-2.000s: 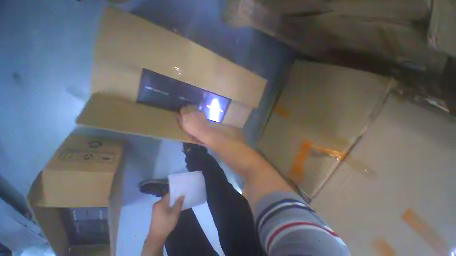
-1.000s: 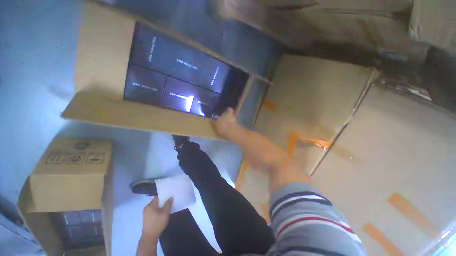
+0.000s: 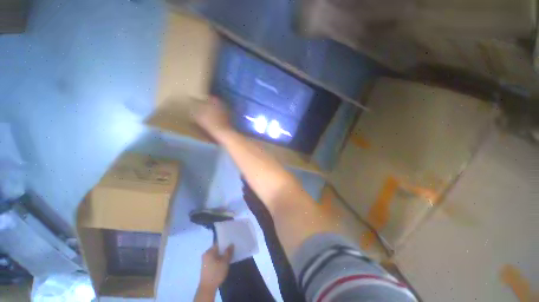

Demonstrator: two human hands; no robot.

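An open cardboard carton (image 3: 186,56) stands at the upper middle, its flaps spread. Dark, shiny packed goods (image 3: 260,88) lie inside, with a dark gap at their right end. My right hand (image 3: 211,120) is at the carton's near flap, towards its left end. It is blurred, and whether the fingers grip the flap cannot be told. My left hand (image 3: 216,263) holds a folded white sheet (image 3: 237,239) low in front of my legs.
A second open carton (image 3: 133,203) with dark goods stands at the lower left. Large cartons with orange tape (image 3: 384,203) stand on the right, with more brown cartons at the top right. A shoe (image 3: 210,217) is on the floor below the open carton. Clear plastic (image 3: 62,286) lies bottom left.
My right hand has moved from the carton's right end to the left part of the near flap. Earlier a flap covered most of the goods; now they show. My left hand still holds the sheet.
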